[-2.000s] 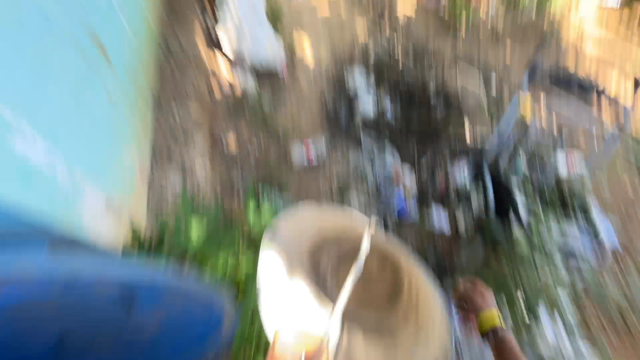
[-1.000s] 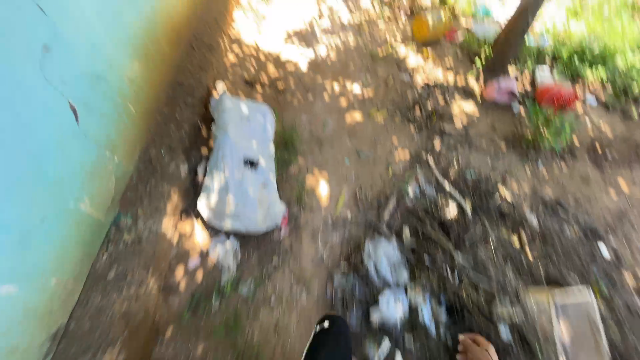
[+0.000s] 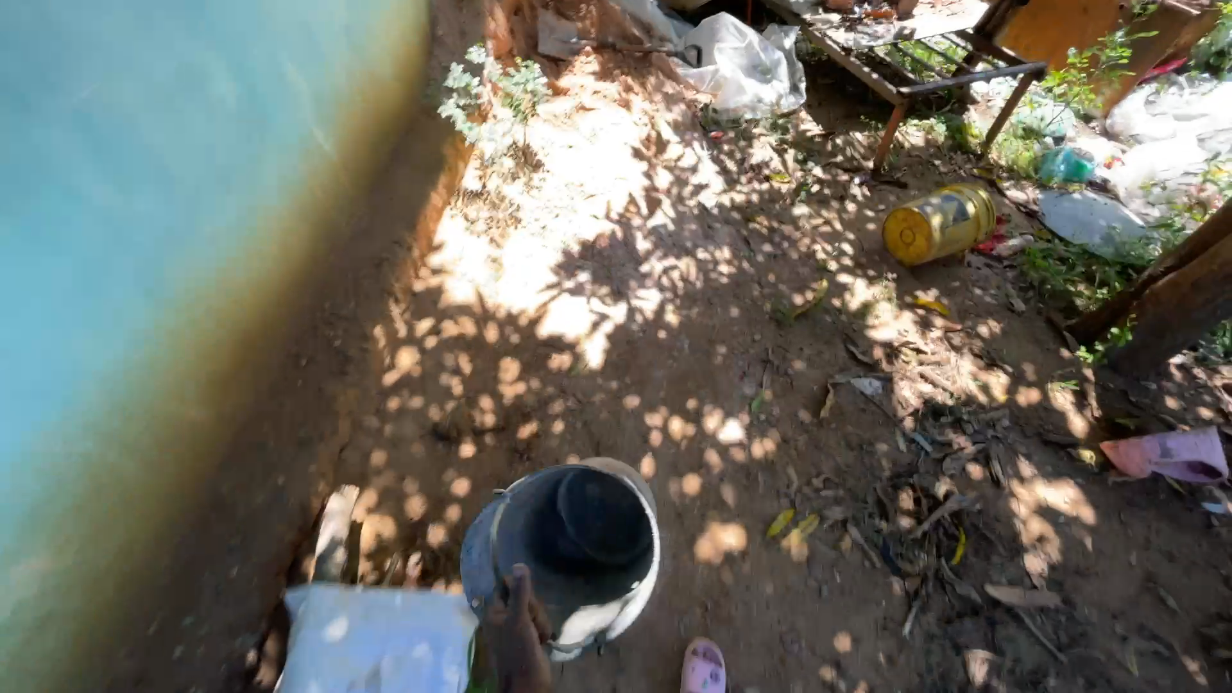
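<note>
A round bucket (image 3: 626, 616) with a pale rim and dark inside hangs low in the middle of the head view, over the dirt path. At its near left side is my left hand (image 3: 520, 630), closed around what looks like its handle, thumb pointing up. A dark round shape (image 3: 604, 515) shows within the bucket. My right hand is out of the frame. Just right of the bucket, a foot in a pink sandal (image 3: 704, 666) shows at the bottom edge.
A pale blue wall (image 3: 173, 192) runs along the left. A white sack (image 3: 380, 640) lies at the bottom left. Ahead are a yellow bucket (image 3: 938, 226) on its side, a metal frame (image 3: 962, 82) and clear plastic sheeting (image 3: 746, 63). A tree trunk (image 3: 1179, 298) and a pink plastic piece (image 3: 1169, 454) are at the right.
The view has swung a lot, farther up the path. The bucket, out of view one second ago, shows again with my left hand at it. The right hand has left the view.
</note>
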